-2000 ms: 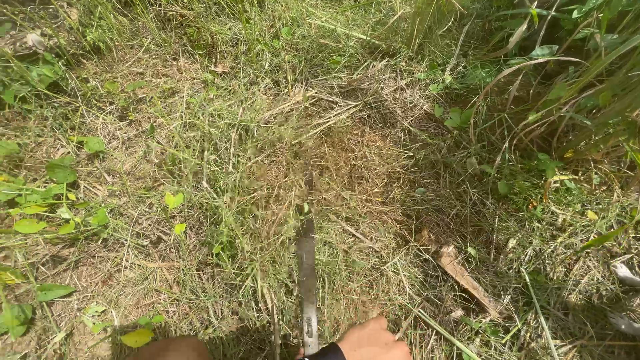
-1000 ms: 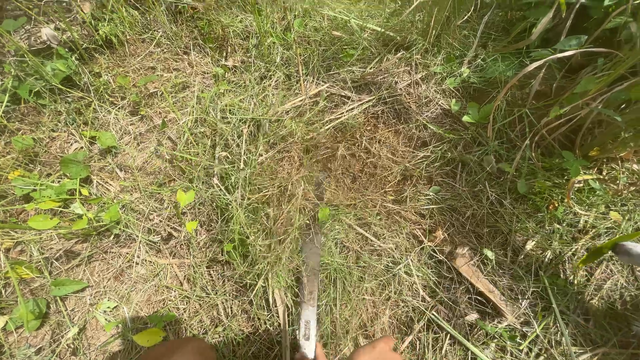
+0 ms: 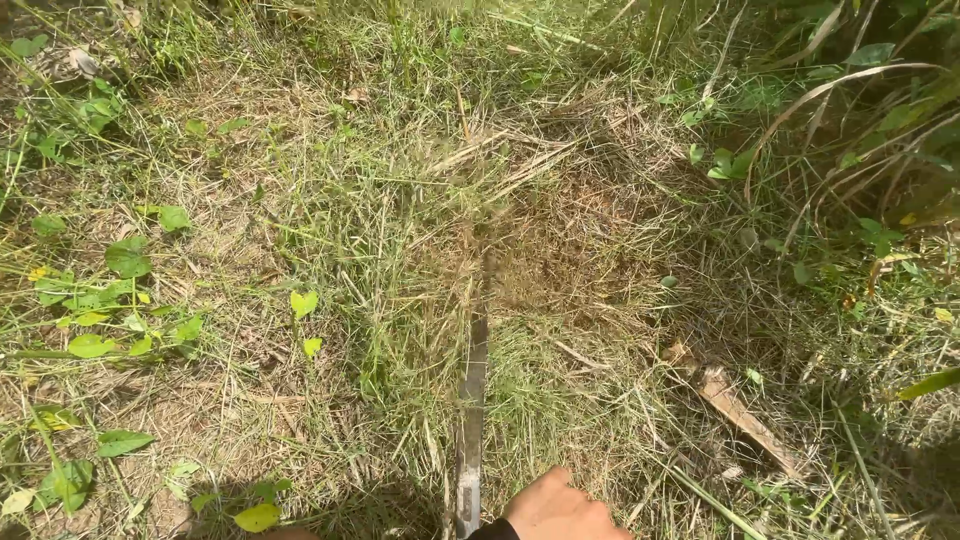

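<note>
A long, narrow, flat metal blade, like a machete's, points away from me from the bottom edge. Its far end is lost among cut grass and blur. My right hand is curled at the bottom edge, just right of the blade's near end, against a black part that looks like the handle. The grip itself lies mostly below the frame. A sliver of skin shows at the bottom left; whether it is my left hand cannot be told. Dry grass clippings and brown soil lie around the blade's far end.
A split piece of dry wood lies right of the blade. Taller grass and arching dry leaves stand at the upper right. Broad-leaved green vines creep along the left. A cut stalk slants near the bottom right.
The right hand shows more fully than one second ago, when it was lower at the edge. The single green leaf seen on the blade one second ago no longer shows there.
</note>
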